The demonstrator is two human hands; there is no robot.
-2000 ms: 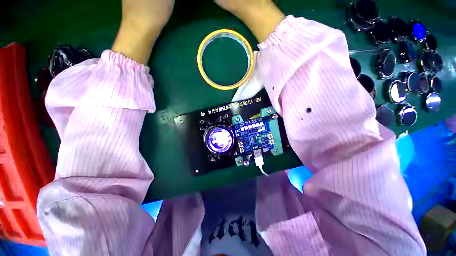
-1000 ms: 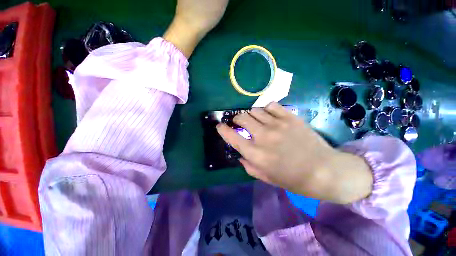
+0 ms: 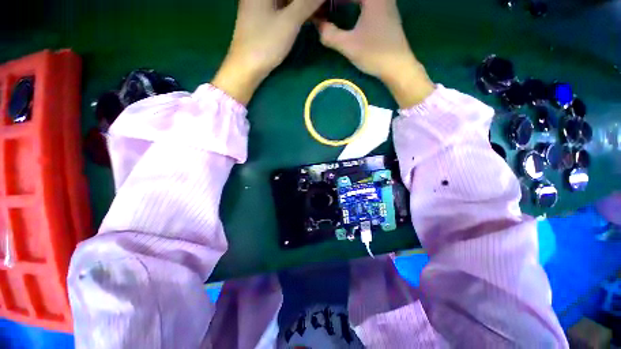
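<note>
The flat black test fixture (image 3: 291,211) lies on the bench. Its round seat (image 3: 319,202) is dark, with no lit display in it. The blue driver board (image 3: 361,204) sits on its right side, with a white USB cable (image 3: 368,244) in its near edge. My left hand (image 3: 269,34) and my right hand (image 3: 371,39) are close together beyond the tape ring, both cut off by the top edge. Something small and dark shows between their fingers at the edge; I cannot tell what it is or which hand has it.
A yellow tape ring (image 3: 310,125) lies above the fixture, with white paper (image 3: 372,135) beside it. Many round modules (image 3: 521,131) lie at right, one blue-faced. A dark pile (image 3: 136,85) lies by my left sleeve. A red tray (image 3: 61,204) stands at far left, a dark round in one pocket.
My right hand has left the fixture and moved up beside my left hand. The lit display seen earlier on the fixture is gone from the seat. The view has shifted slightly.
</note>
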